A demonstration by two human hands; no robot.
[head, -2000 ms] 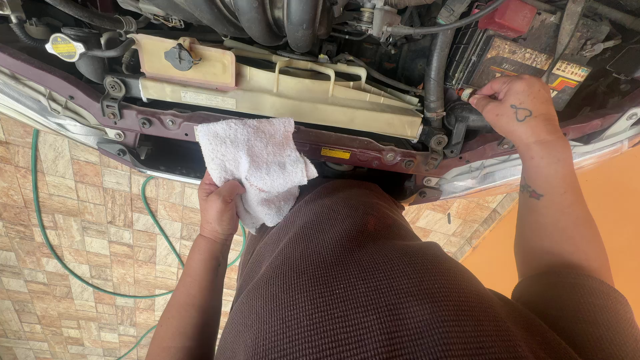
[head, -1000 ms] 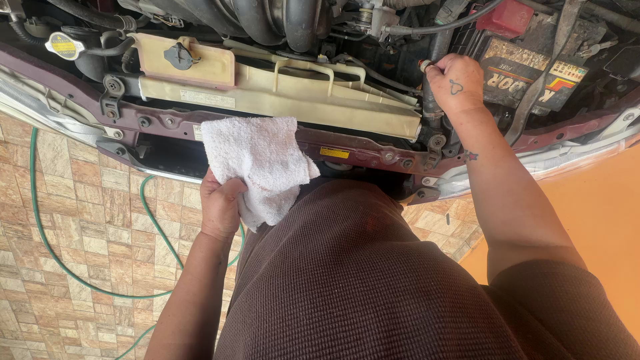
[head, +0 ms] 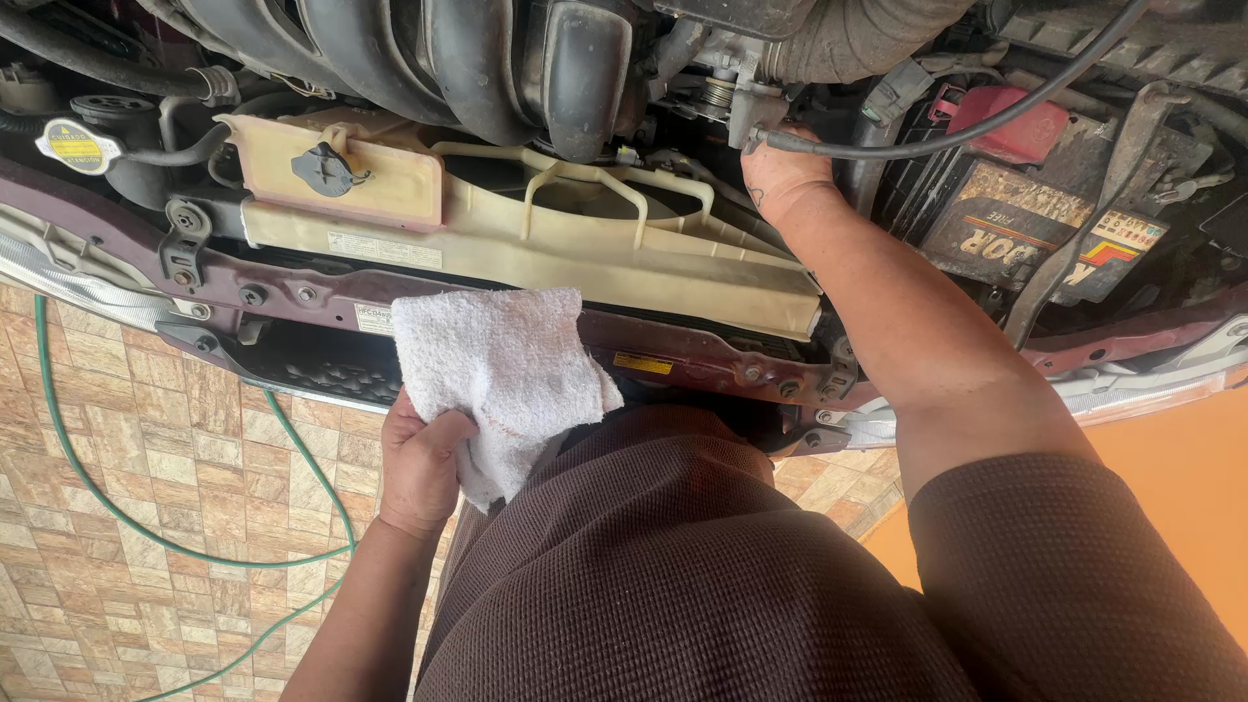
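Observation:
My left hand (head: 424, 463) grips a folded white terry cloth (head: 507, 375) above the maroon front crossmember (head: 673, 341) of a car's engine bay. My right hand (head: 788, 180) reaches down behind the cream plastic fan shroud (head: 585, 244), beside the throttle linkage (head: 720, 96). A black cable (head: 936, 151) passes over its fingers, which are mostly hidden, so whether they hold anything does not show. The black intake manifold (head: 585, 68) lies to the left of that hand.
The car battery (head: 1033, 219) with its red terminal cover (head: 1009, 122) and strap is at the right. A coolant reservoir with a black cap (head: 331, 171) and the radiator cap (head: 80, 146) are at the left. A green hose (head: 146, 531) runs over the tiled floor.
My right hand has moved left from beside the battery, past the black radiator hose, and deeper into the engine bay. My left hand keeps hold of the cloth in about the same place.

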